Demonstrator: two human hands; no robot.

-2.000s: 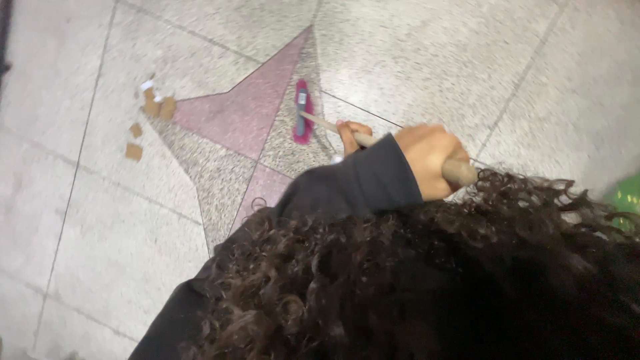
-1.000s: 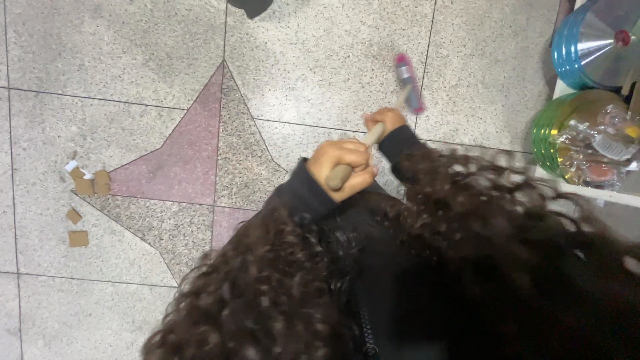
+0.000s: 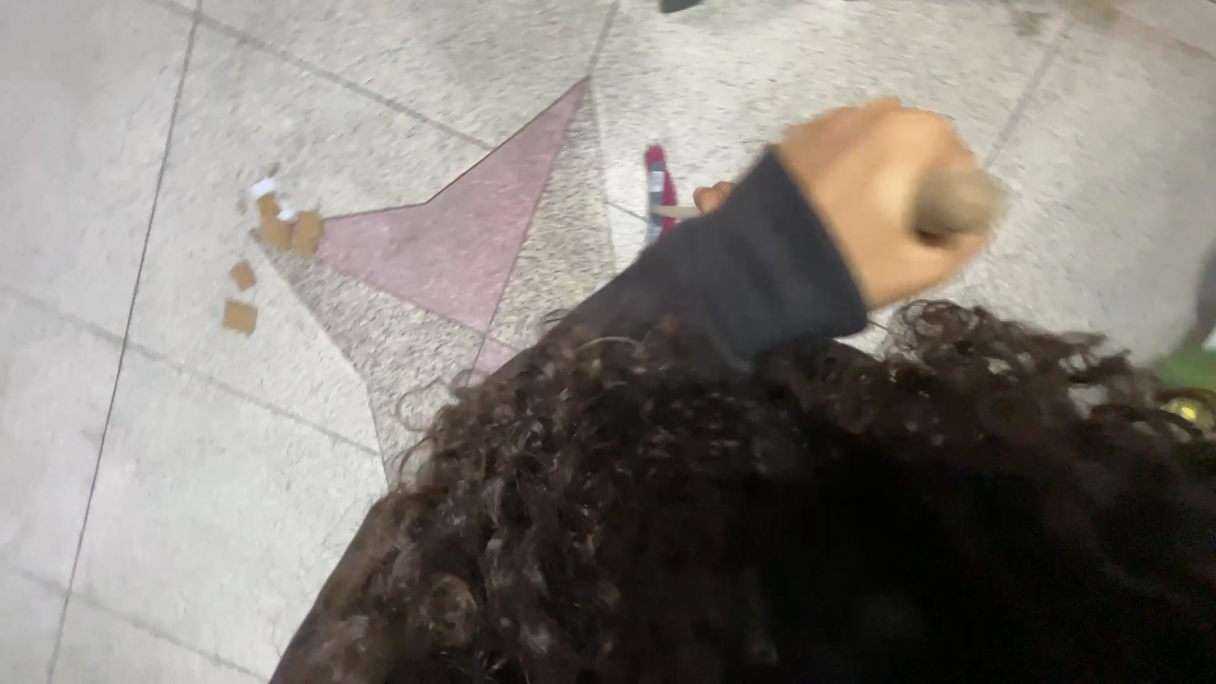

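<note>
My left hand [image 3: 888, 195], in a dark sleeve, is closed around the thick end of a wooden broom handle [image 3: 959, 199]. Beyond the sleeve, only a few fingers of my right hand [image 3: 712, 195] show, around the lower part of the handle; the rest of that hand is hidden. The pink and grey broom head [image 3: 655, 185] is at the floor, just right of the inlaid star's upper point. Small brown pieces, apparently cardboard [image 3: 275, 233], lie at the star's left tip with white scraps [image 3: 263, 188]. Two more brown pieces [image 3: 239, 316] lie slightly below them.
Speckled floor tiles [image 3: 190, 456] surround the pink and grey star [image 3: 446, 228]. Dark curly hair [image 3: 760, 532] covers much of the lower view. A blurred green object [image 3: 1187, 366] shows at the right edge, and a dark object [image 3: 679, 5] at the top edge.
The broom head has moved left, closer to the star, than one second ago. My left hand has swung right and now sits right of my right hand. The view has shifted, losing the shelf with containers.
</note>
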